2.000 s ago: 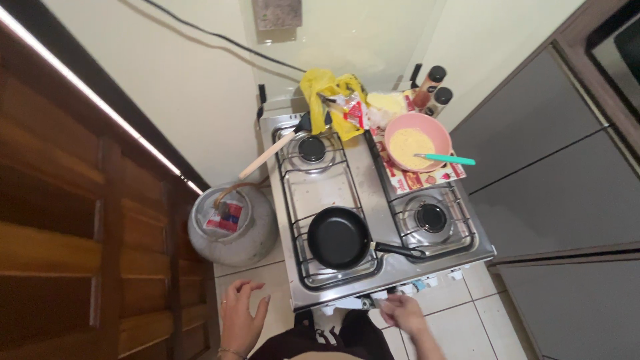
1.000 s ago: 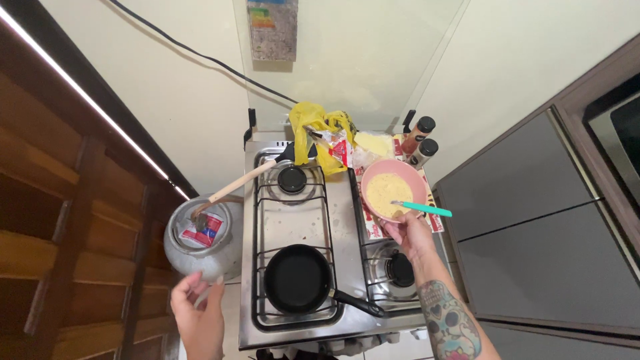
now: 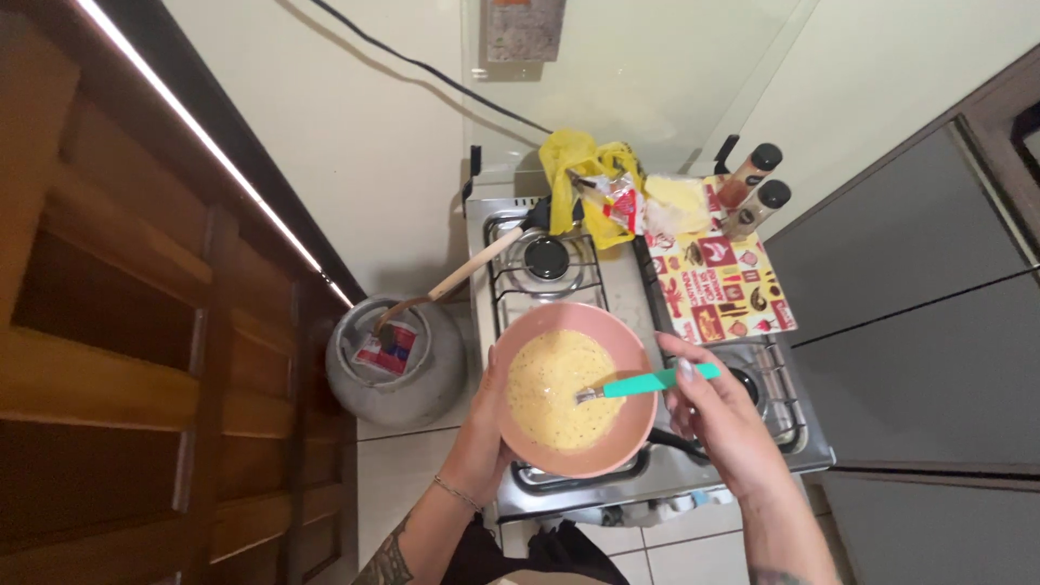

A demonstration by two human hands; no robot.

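A pink bowl (image 3: 638, 357) of pale yellow, speckled liquid (image 3: 544, 390) is held over the front of the gas stove (image 3: 621, 284). My left hand (image 3: 481, 435) grips its left side. At the bowl's right, my right hand (image 3: 711, 406) has its fingers apart around the teal handle of a utensil (image 3: 650, 382) whose metal end rests in the liquid; whether the fingers touch the handle is unclear. Beneath the bowl the black frying pan is hidden except for its handle (image 3: 676, 443).
A patterned board (image 3: 723, 284) with two spice jars (image 3: 749, 175) lies at the stove's back right, by a yellow plastic bag (image 3: 569, 166) and a black utensil with a wooden handle (image 3: 475, 264). A gas cylinder (image 3: 406, 402) stands left; grey cabinets (image 3: 918, 357) stand right.
The bowl, on the patterned board two seconds ago, has moved left and toward me, over the pan. My left hand has come to hold it; my right hand has moved to the utensil's handle.
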